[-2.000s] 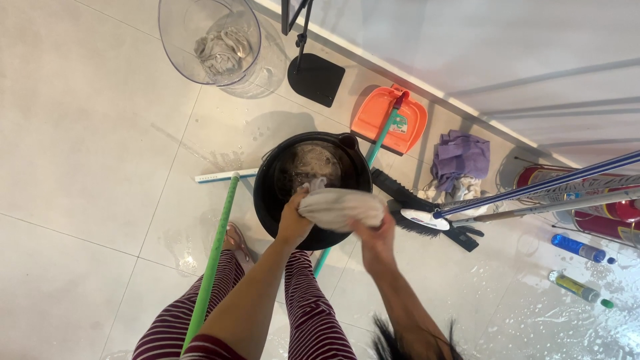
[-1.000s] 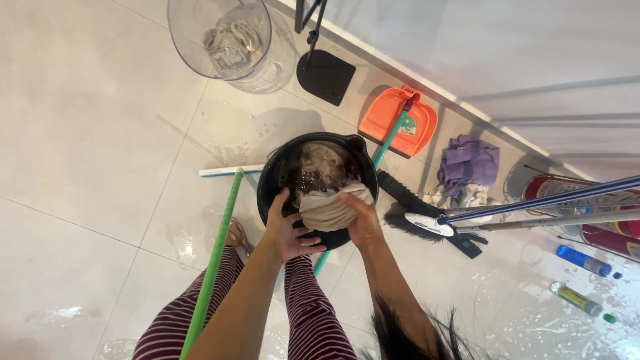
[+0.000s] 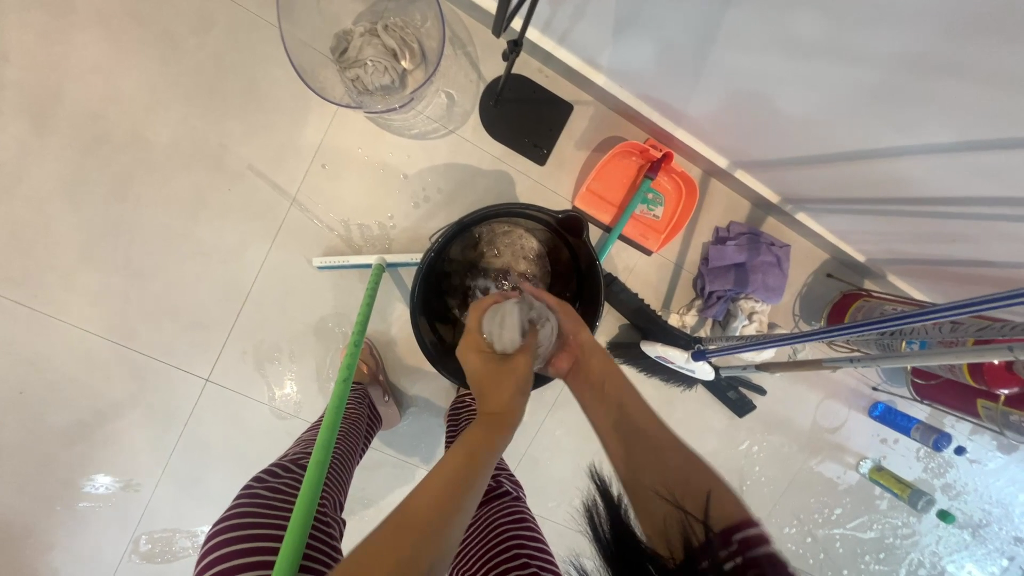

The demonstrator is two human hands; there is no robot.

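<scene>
Over a black bucket (image 3: 426, 320) of dark, foamy water, a bunched, wet grey-white cloth (image 3: 512, 324) is squeezed between both hands. My left hand (image 3: 496, 360) grips its left side and my right hand (image 3: 572, 336) wraps its right side, the two hands nearly touching. Water or suds show just beyond the fingers. A green-handled floor squeegee (image 3: 344, 384) stands to the left, its white head (image 3: 352, 262) beside the bucket. My feet are close behind the bucket, one in a sandal (image 3: 378, 384).
A clear bin (image 3: 296, 60) holds cloths. By the wall are a black dustpan (image 3: 524, 116), an orange dustpan (image 3: 596, 188), a purple cloth (image 3: 744, 264), brushes (image 3: 656, 364) and red containers (image 3: 960, 392). A blue bottle (image 3: 910, 426) and a yellow-green bottle (image 3: 894, 484) lie on the wet floor.
The cloth was a wider, folded bundle in both hands; now it is gathered into a tight ball and the hands have come closer together.
</scene>
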